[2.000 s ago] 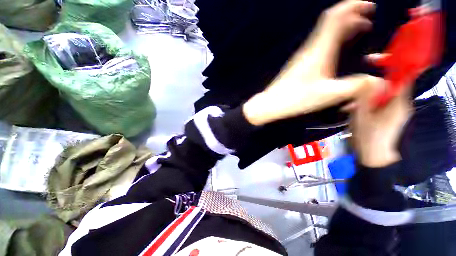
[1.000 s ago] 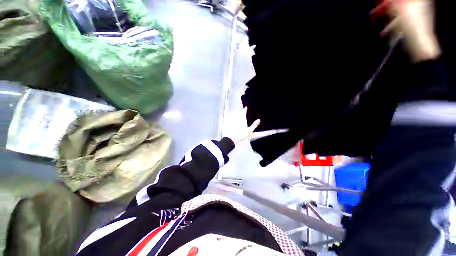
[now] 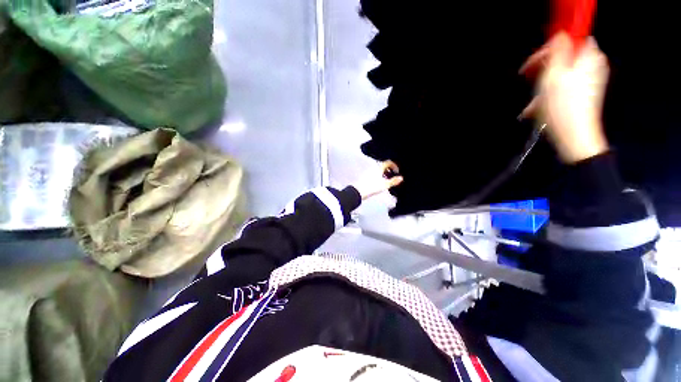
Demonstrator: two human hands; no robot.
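Observation:
Black garments point(image 3: 463, 97) hang as a large dark mass across the upper right, with a jagged edge on their left side. My left hand point(image 3: 378, 183) is at the lower left corner of this cloth, its thumb and finger closed on a bit of the dark edge. My right hand point(image 3: 573, 101), slightly blurred, is in front of the cloth at the upper right. It grips a red hand tool point(image 3: 573, 16), which the top of the picture cuts off. A thin hose point(image 3: 515, 166) runs down from beside my right hand along the cloth.
A green sack point(image 3: 160, 63) stands at the upper left, with an open khaki sack point(image 3: 160, 201) below it. A pale flat package point(image 3: 37, 175) lies beside them. Metal rails point(image 3: 463, 260) and a blue bin point(image 3: 519, 216) are below the garments. Another khaki sack point(image 3: 67, 324) is at the lower left.
My left hand was beside my right hand, then open by the cloth's edge, and is now closed there. My right hand has moved left and down with the tool since a second ago.

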